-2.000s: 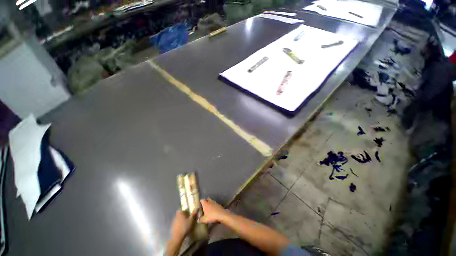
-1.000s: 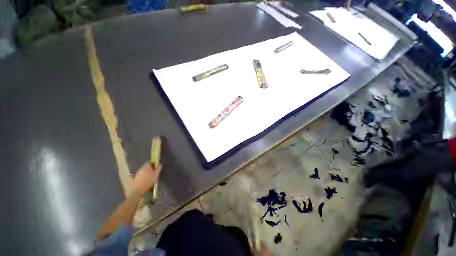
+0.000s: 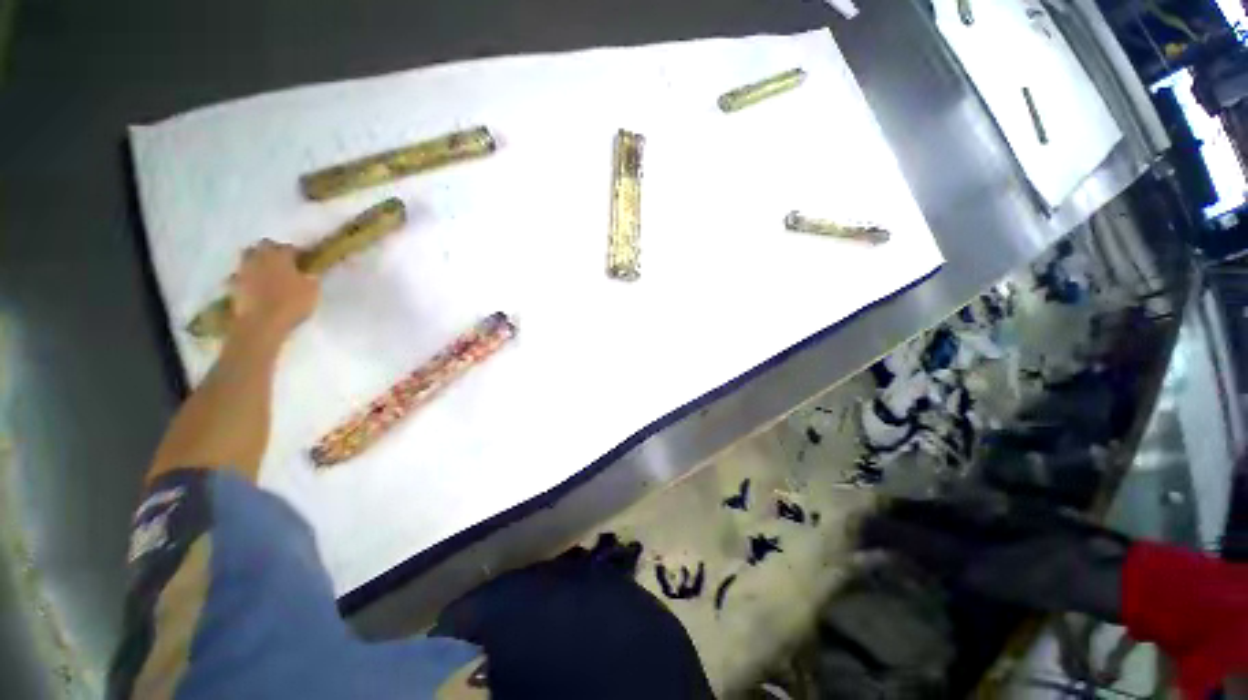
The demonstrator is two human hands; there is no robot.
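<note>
A fabric lay with a white marker paper top [image 3: 548,369] and a dark layered edge lies on the dark table. My left hand [image 3: 274,290] is closed around the middle of a yellow-brown taped lay weight [image 3: 359,235] at the left part of the paper. Another taped weight [image 3: 397,163] lies just above it. A reddish speckled weight [image 3: 413,390] lies below it. Several more taped weights lie further right, one of them upright in the view [image 3: 626,205]. My right hand is not in view.
A second lay with white paper [image 3: 1033,103] lies further along the table [image 3: 897,116]. Dark and pale offcuts [image 3: 917,390] litter the floor. A person's red sleeve [image 3: 1188,615] shows at the lower right. My dark-clothed body [image 3: 582,636] is at the table edge.
The view has moved closer over the lay. My left hand has carried its weight from the bare table onto the paper. My right hand, low in the previous frame, has left the picture.
</note>
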